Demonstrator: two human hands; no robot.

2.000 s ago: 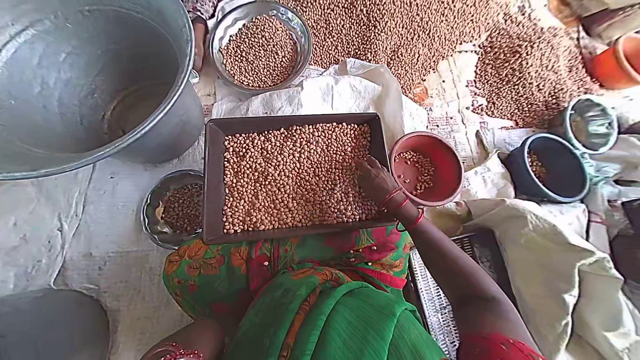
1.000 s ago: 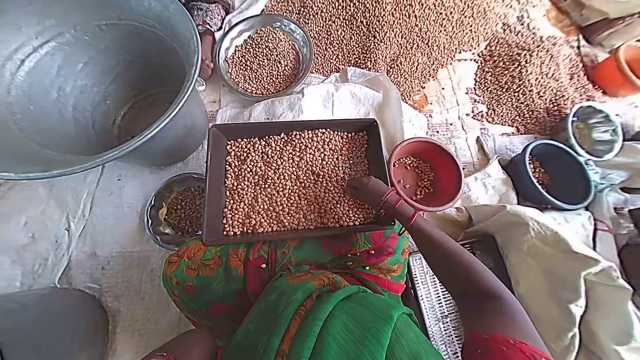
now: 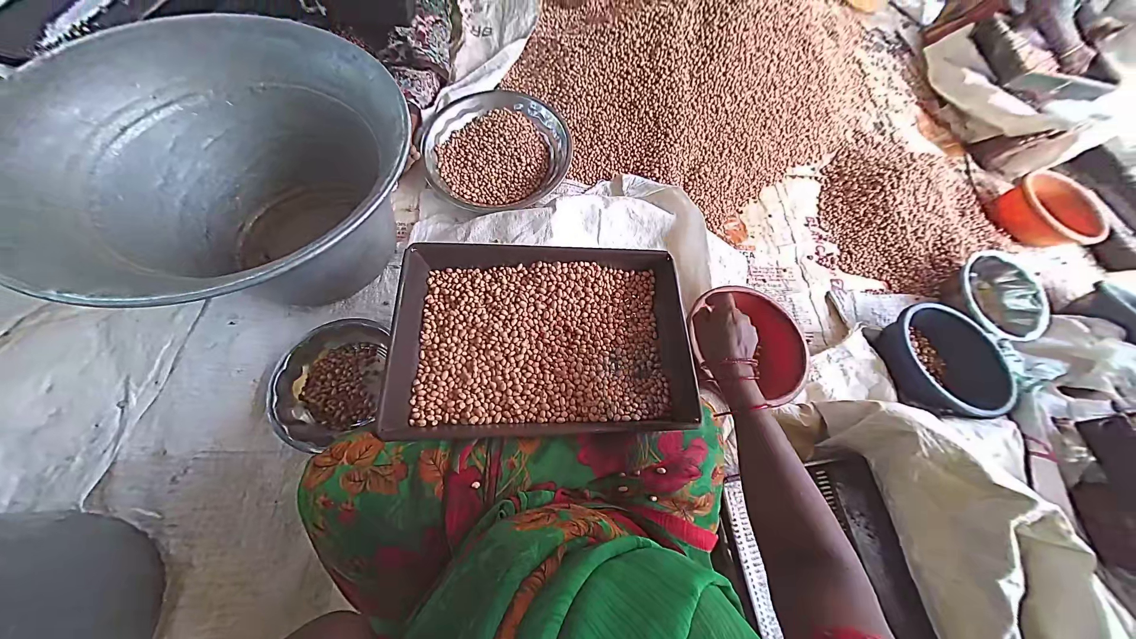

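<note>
A dark rectangular tray point(image 3: 538, 431) rests on my lap, holding a layer of small round brown nuts or seeds point(image 3: 532, 346). To its right stands a red bowl point(image 3: 785, 355). My right hand point(image 3: 726, 335), with red bangles at the wrist, is over the left part of that bowl, back of the hand up; its fingertips are hidden, so whether it holds anything cannot be told. Left of the tray sits a metal bowl point(image 3: 286, 390) with darker pieces point(image 3: 340, 386) in it. My left hand is out of the frame; only a bit of that arm shows at the bottom edge.
A large metal tub point(image 3: 328, 266) stands at upper left. Beyond the tray are a steel bowl of nuts point(image 3: 493, 158) and a wide heap point(image 3: 692, 98). At right lie a smaller heap point(image 3: 896, 213), an orange bowl point(image 3: 1052, 209), dark blue bowl point(image 3: 945, 359) and sacking point(image 3: 958, 515). Another person's foot is near the tub.
My right hand has moved from the nuts at the tray's right side, over the rim, to the red bowl. The tray still lies on my lap.
</note>
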